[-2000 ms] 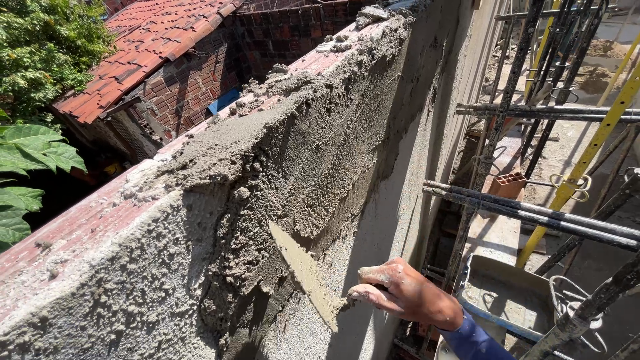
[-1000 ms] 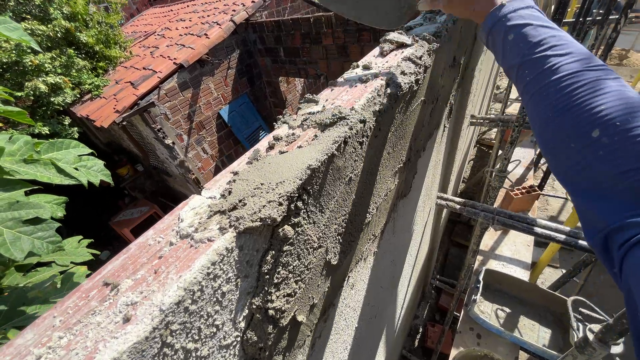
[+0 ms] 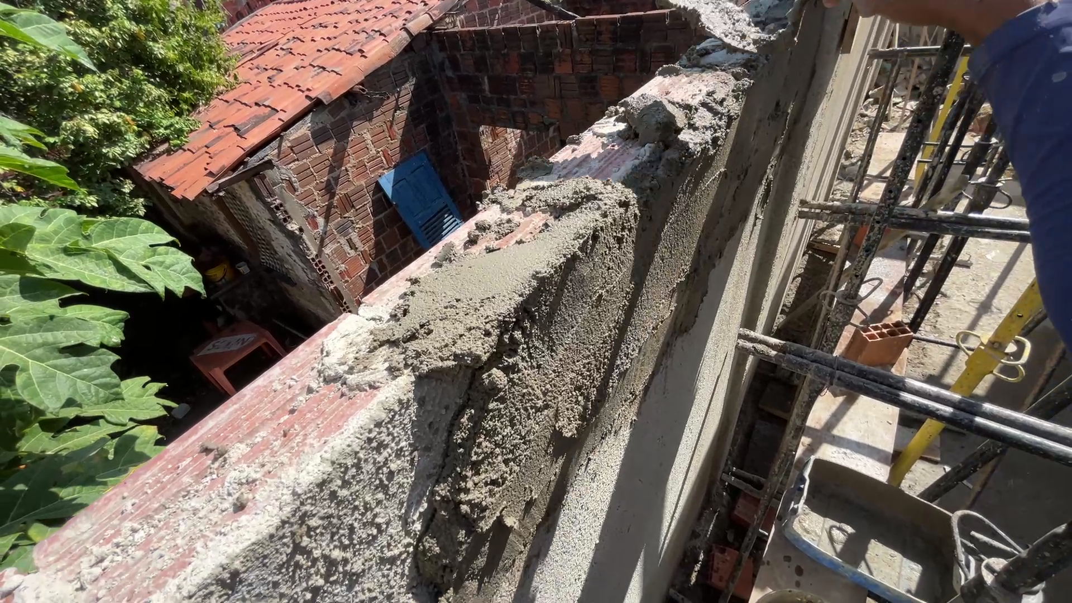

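Observation:
At the top right edge, my right hand (image 3: 946, 15) reaches past the wall in a blue sleeve, mostly cut off by the frame. A mortar-coated trowel blade (image 3: 727, 23) lies over the far wall top, left of that hand; its handle is out of sight, so the grip cannot be made out. Wet grey mortar (image 3: 502, 285) covers the middle of the wall's top and hangs down its near right face. The bare brick top of the wall (image 3: 193, 494) shows at the lower left. My left hand is not in view.
Right of the wall stand dark scaffold poles (image 3: 904, 394), a yellow metal prop (image 3: 971, 377), a hollow brick (image 3: 878, 342) and a mortar tub (image 3: 879, 528). To the left lie a tiled roof (image 3: 285, 67), a blue shutter (image 3: 419, 199), a red plastic stool (image 3: 237, 347) and large leaves (image 3: 50, 343).
Two seconds ago my right hand held the pointed trowel low against the wall's right face. The hand has since moved up to the far top right.

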